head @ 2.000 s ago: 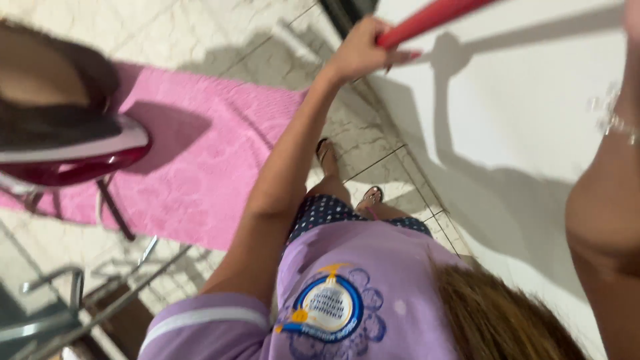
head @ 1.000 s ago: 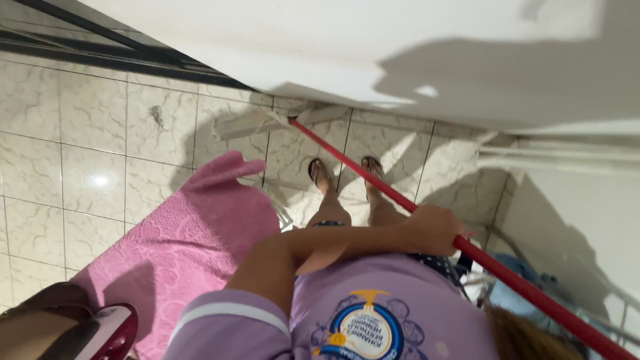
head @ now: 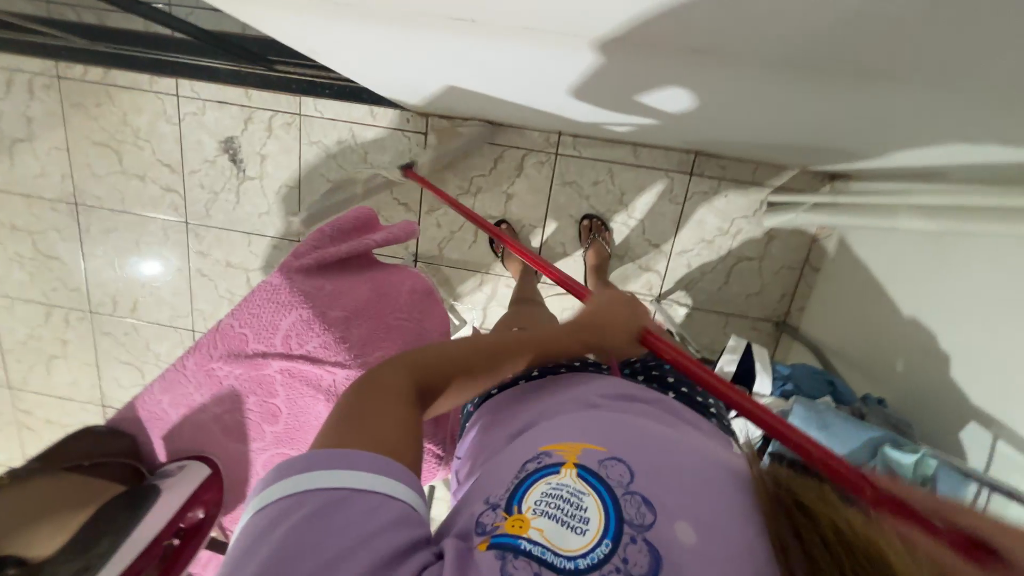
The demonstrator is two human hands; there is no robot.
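My left hand (head: 614, 324) is closed around a long red pole (head: 740, 398) in front of my waist. The pole slants from the lower right to a blurred, wide head (head: 356, 192) at the tiled floor, beyond my sandalled feet. At the lower right edge, my right hand (head: 948, 506) is a blurred patch of skin against the upper part of the pole; its fingers cannot be made out. A pink textured cloth (head: 320, 320) lies left of my left arm, with a dark red and white clothes iron (head: 172, 520) at its near end.
A white wall (head: 512, 56) runs along the far side, beside a dark-framed opening (head: 240, 60). Folded or heaped clothes (head: 840, 424) are at the right, near a metal rack. Pale pipes (head: 832, 208) run along the right wall. Marbled tiles (head: 128, 248) extend at the left.
The pole's head has shifted slightly toward the pink cloth since one second ago. Two seconds ago my left hand held the pole higher, near the wall; it is now at my waist. The view has turned.
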